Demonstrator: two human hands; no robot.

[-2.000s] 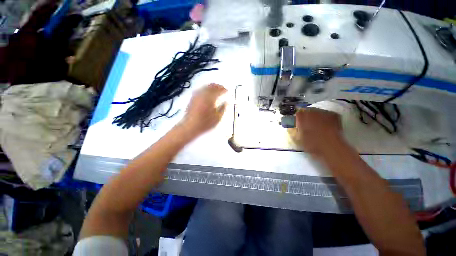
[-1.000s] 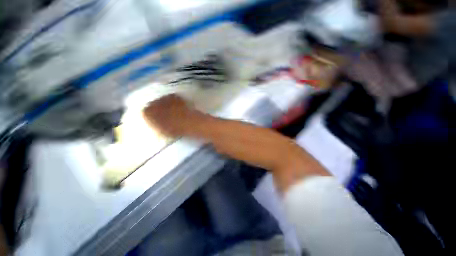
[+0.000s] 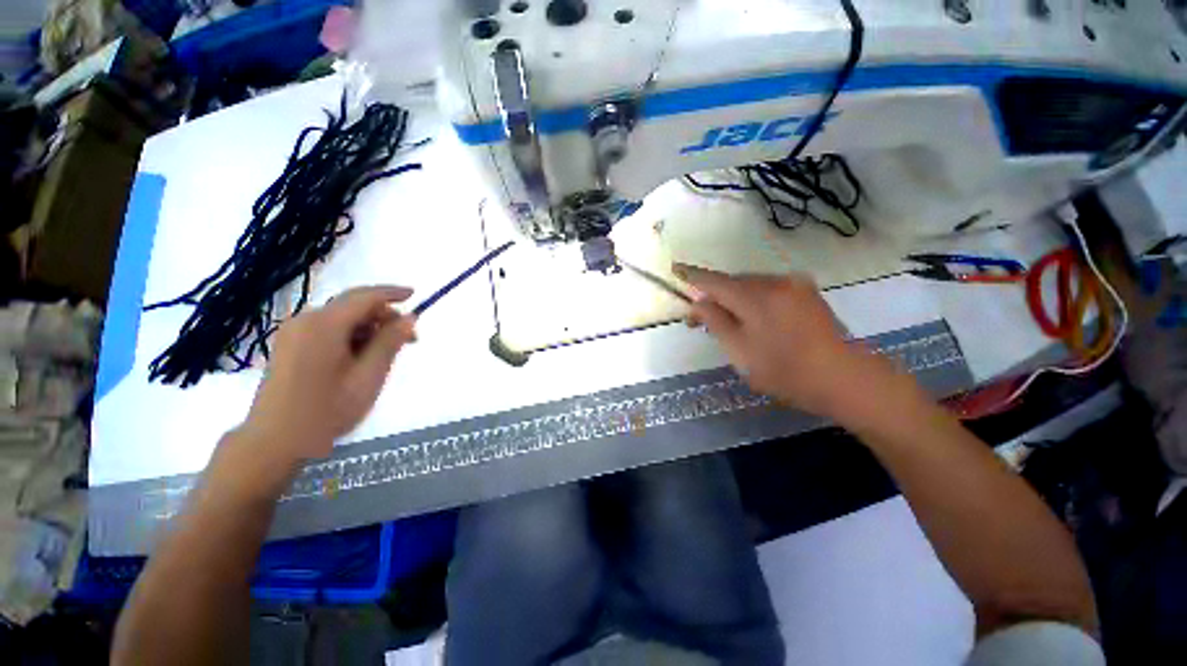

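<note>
My left hand [image 3: 336, 358] is left of the needle area and pinches a short dark cord [image 3: 458, 281], whose free end points up toward the presser foot. My right hand [image 3: 781, 341] is right of the foot, its fingertips closed on a thin strip [image 3: 657, 281] that reaches toward the foot; whether it is a cord or a tool I cannot tell. The presser foot area [image 3: 598, 250] of the white sewing machine [image 3: 729, 94] lies between my hands. A loose bundle of dark cords [image 3: 280, 247] lies left of the machine.
Dark looped cords [image 3: 814, 193] lie under the machine arm. Small snips [image 3: 963, 269] and red-orange scissors handles [image 3: 1052, 293] lie at the table's right, beside a white cable [image 3: 1119, 306]. A grey ruler strip [image 3: 521, 449] runs along the front edge. Blue crates stand beyond and below the table.
The view swung right, then came back to the machine. My left hand, empty-looking near the bed earlier, now holds a cord. My right hand has drawn back from the foot, with a thin strip showing.
</note>
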